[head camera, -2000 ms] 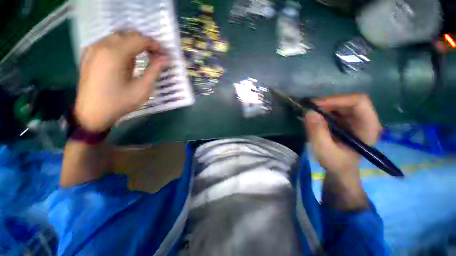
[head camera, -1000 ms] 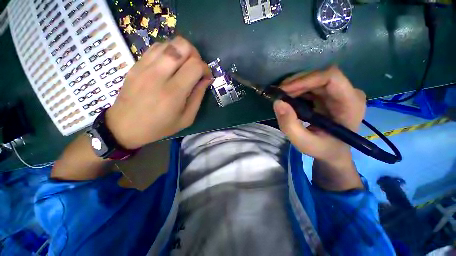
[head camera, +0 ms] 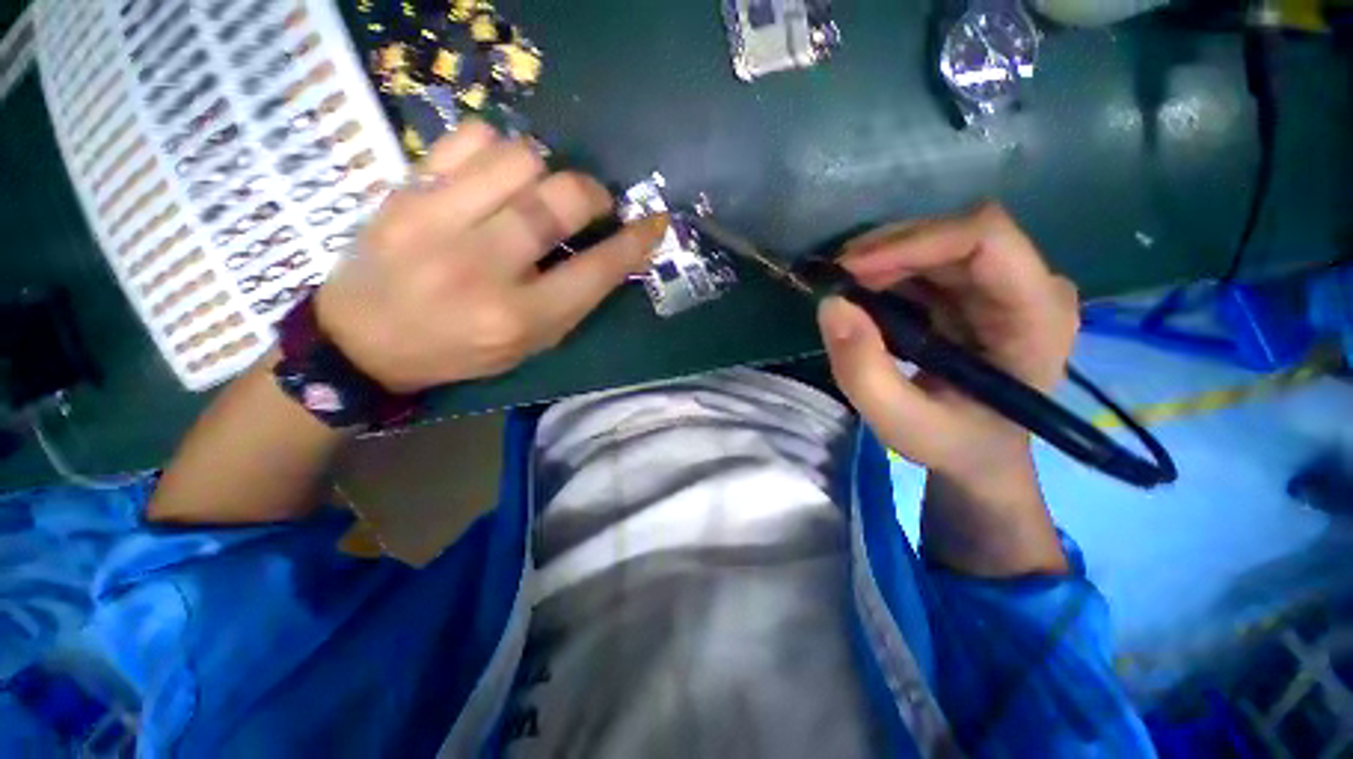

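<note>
A small silvery circuit board [head camera: 683,276] lies on the dark green mat in front of me. My right hand [head camera: 950,334] holds a black soldering iron [head camera: 1002,389] like a pen. Its thin metal tip is over the board's upper right part. My left hand [head camera: 482,260] is bare, with a dark red band on the wrist. Its index finger reaches to the board's upper left edge and seems to touch it. The other fingers are bent to the left of the board. Whether they hold a tiny part cannot be told.
A white component tray [head camera: 223,178] with rows of small parts lies at the left. A loose pile of black and gold pieces [head camera: 453,60] is beside it. Another board [head camera: 779,33] and a wristwatch [head camera: 987,63] lie further back. A black cable [head camera: 1261,163] runs at the right.
Since two seconds ago my left hand has moved from the tray to the board. In the last second its index finger has stretched out over the board's edge. The iron stays at the board.
</note>
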